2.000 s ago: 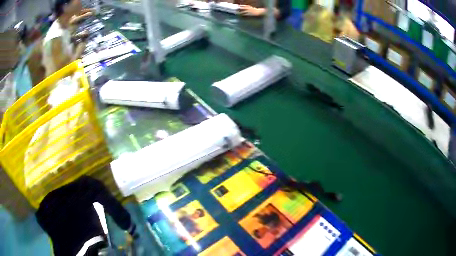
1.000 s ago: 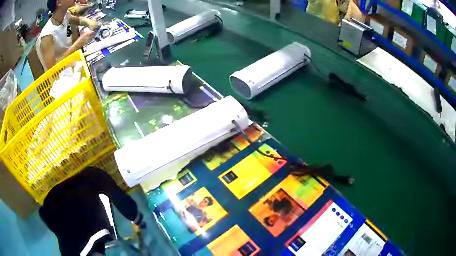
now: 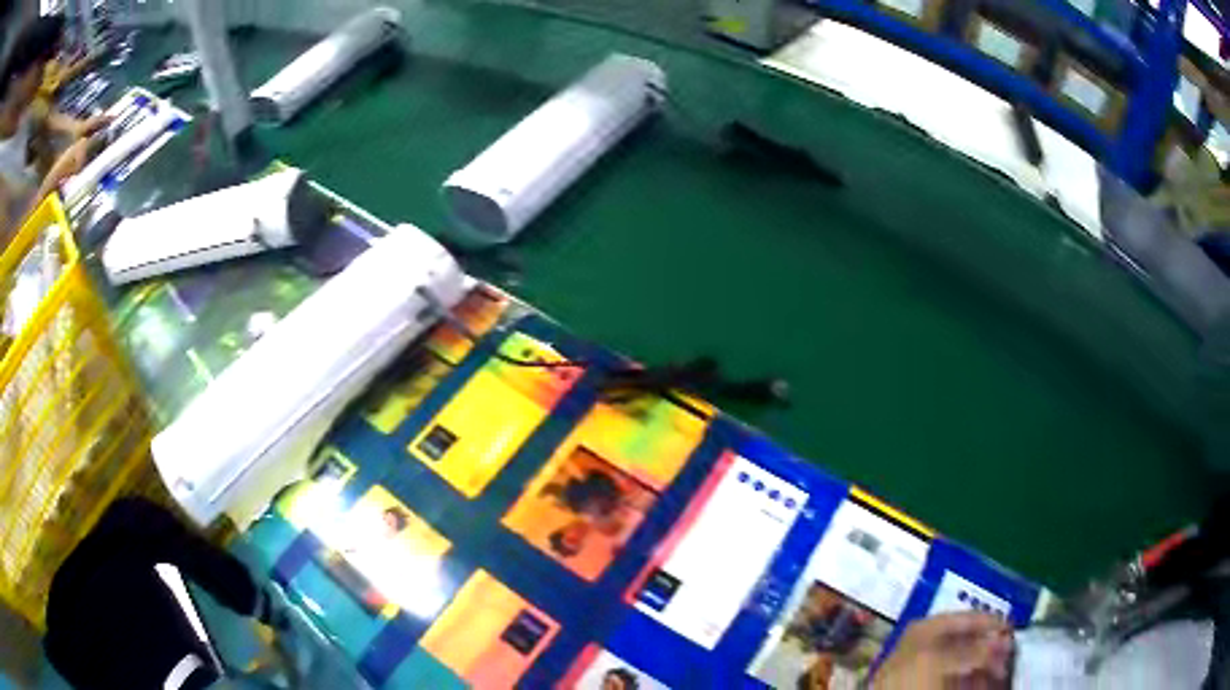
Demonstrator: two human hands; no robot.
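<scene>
My left hand [image 3: 947,652] is at the bottom edge, right of centre, cut off and blurred, with its fingers against the end of a white housing [image 3: 1126,658]. Most of that housing is cut off at the lower right corner. Dark, blurred parts with a little red [image 3: 1171,553] are above it; I cannot tell what they are. My right hand does not show. Another long white housing [image 3: 317,364] lies slantwise on the bench, its black cord [image 3: 701,382] running right to the belt's edge.
The bench has glossy printed sheets [image 3: 580,492]. A green belt [image 3: 836,310] runs behind it with white housings [image 3: 560,148] on it. Another housing [image 3: 209,232] lies at the left. A yellow basket [image 3: 74,431] and a black garment with white stripes [image 3: 135,593] are at the left. A person's arm [image 3: 61,155] shows upper left.
The view has swung to the right, so the bench, basket and housings sit further left. My left hand and the white housing at the lower right have come into view.
</scene>
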